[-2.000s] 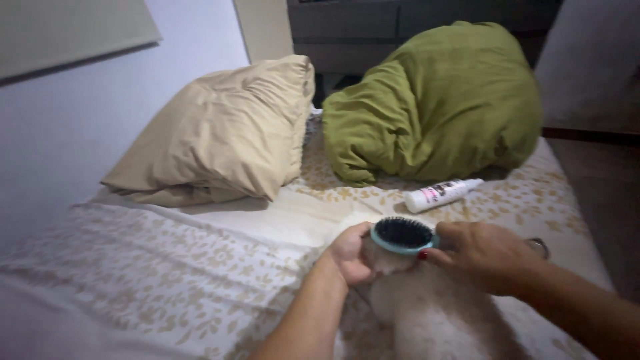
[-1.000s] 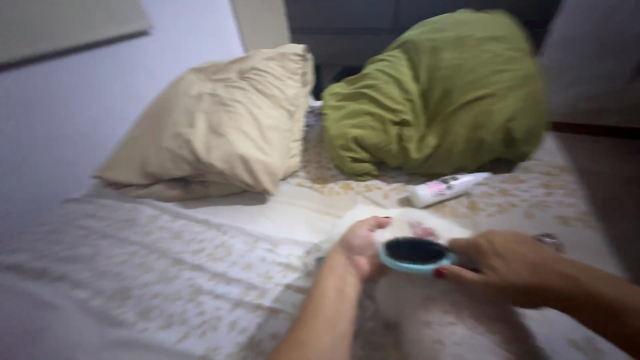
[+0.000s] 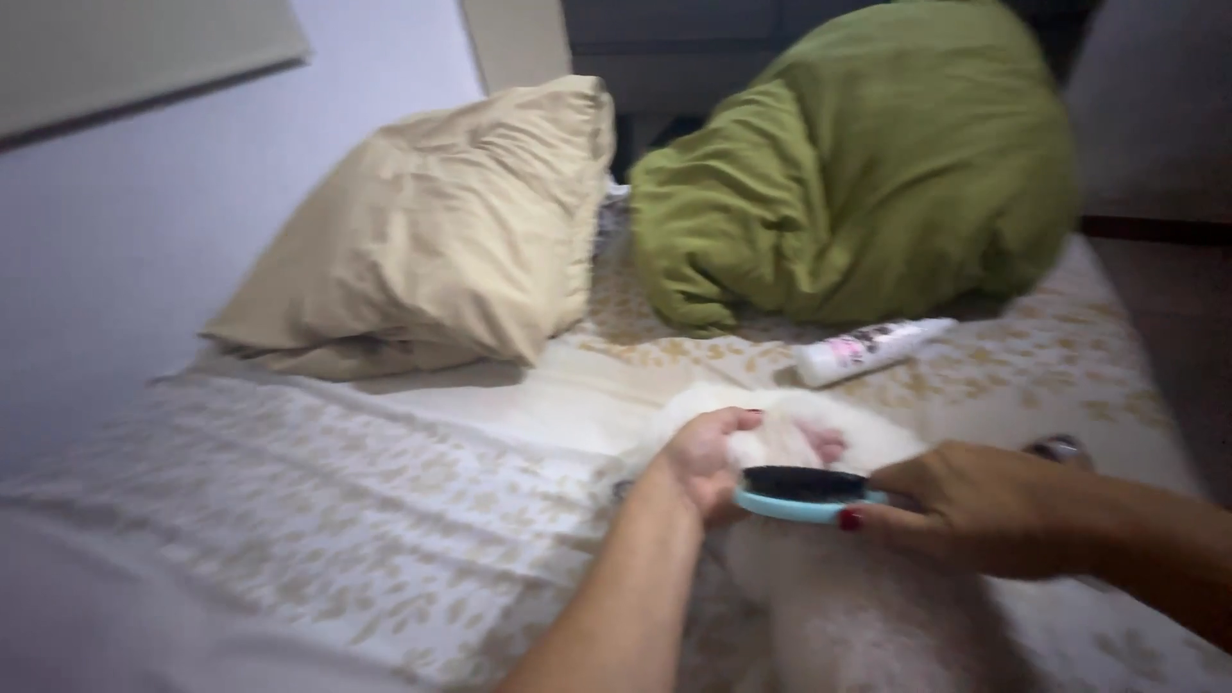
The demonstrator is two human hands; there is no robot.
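A white-furred animal [image 3: 857, 616], blurred, lies on the bed in front of me; its breed cannot be told. My left hand [image 3: 707, 462] is closed around a white furry part of it, perhaps the head or a paw, with a pinkish patch showing beside it. In my right hand [image 3: 948, 505] is the handle of a light blue oval brush [image 3: 804, 496] with dark bristles. The bristles face up and away, and the brush head lies close to my left fingers, over the fur. Whether it touches the fur cannot be told.
A beige pillow [image 3: 433, 231] leans at the back left, beside a large green cushion or bundled cloth [image 3: 866, 173]. A white bottle [image 3: 871, 351] with markings lies before the green one. Near my right wrist is a small shiny object [image 3: 1057, 448]. Floral bedding [image 3: 366, 520] covers the bed.
The brush has moved down from beside my left fingers, and its bristle side has tilted away. A pinkish patch in the white fur, hidden two seconds ago, shows above the brush.
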